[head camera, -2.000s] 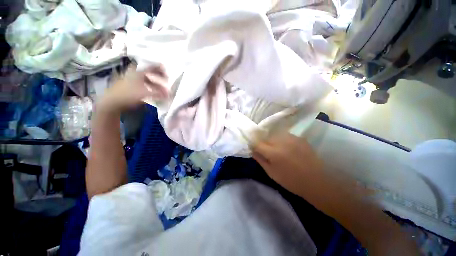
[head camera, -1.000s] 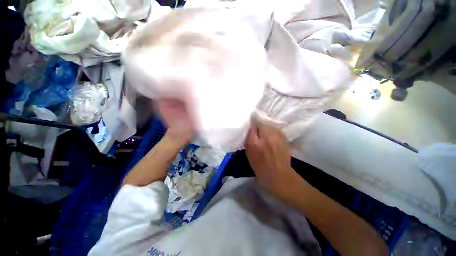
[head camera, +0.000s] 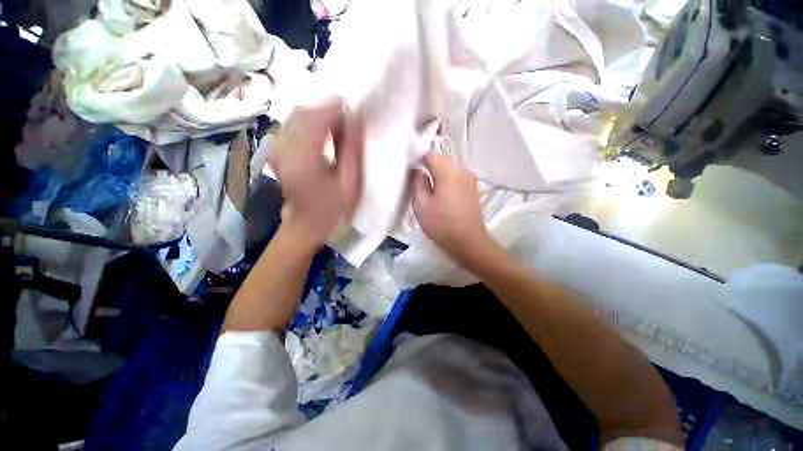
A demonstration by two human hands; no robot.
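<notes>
A white to pale pink garment piece [head camera: 511,123] lies bunched across the middle, from between my hands toward the sewing machine head [head camera: 704,79]. My left hand [head camera: 319,167] is blurred and lies against a raised part of the cloth; its grip is unclear. My right hand [head camera: 447,204] is closed on the garment just right of it, fingers pinching cloth. The lit needle area [head camera: 623,176] is right of the cloth; the needle itself is too bright to make out.
A heap of off-white cloth [head camera: 167,70] is at upper left, above blue and clear plastic bags [head camera: 163,204]. A blue crate [head camera: 379,343] with crumpled scraps [head camera: 330,357] is below the hands. A printed measuring strip [head camera: 660,330] runs along the table's front edge. A white curved piece [head camera: 773,304] lies far right.
The big billow of cloth over my left hand has dropped into a narrower hanging fold. My left hand is higher and now uncovered. My right hand has moved up and slightly left, still holding cloth.
</notes>
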